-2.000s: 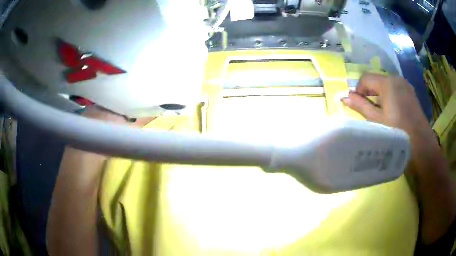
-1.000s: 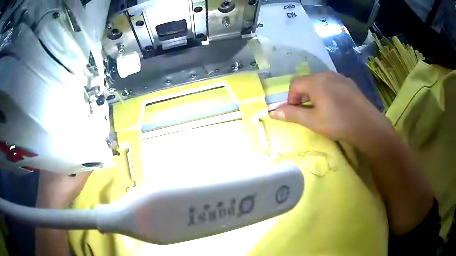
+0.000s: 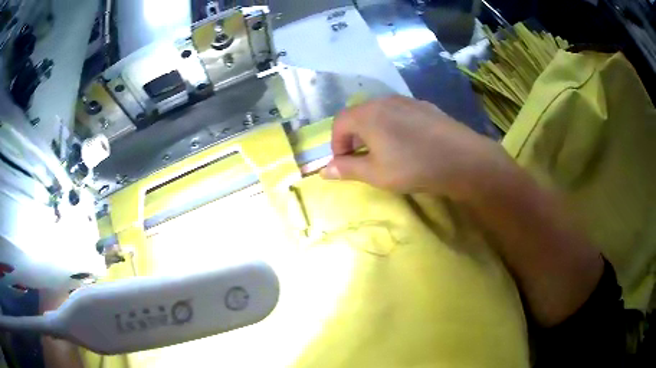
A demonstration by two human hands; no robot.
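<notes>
The yellow bag body (image 3: 424, 287) lies spread over the front of the machine bed, its upper edge under the yellow clamp frame (image 3: 270, 154). The frame has an open window and sits in front of a bolted silver bracket. My right hand (image 3: 388, 144) pinches the bag's upper edge just right of the frame, thumb and index finger together. A loose loop of thread (image 3: 377, 237) lies on the bag below it. My left hand is hidden behind the machine head and lamp; only part of the left forearm shows at the lower left.
The white lamp (image 3: 172, 309) blocks the lower left. The sewing machine head (image 3: 36, 208) glares at the left. The silver feed bracket (image 3: 165, 86) stands behind the frame. A bundle of thin yellow strips (image 3: 511, 72) and a waiting yellow bag (image 3: 590, 151) are at the right.
The view has swung to the right, so the frame, lamp and machine head sit further left. My right hand keeps its pinch at the bag edge beside the frame.
</notes>
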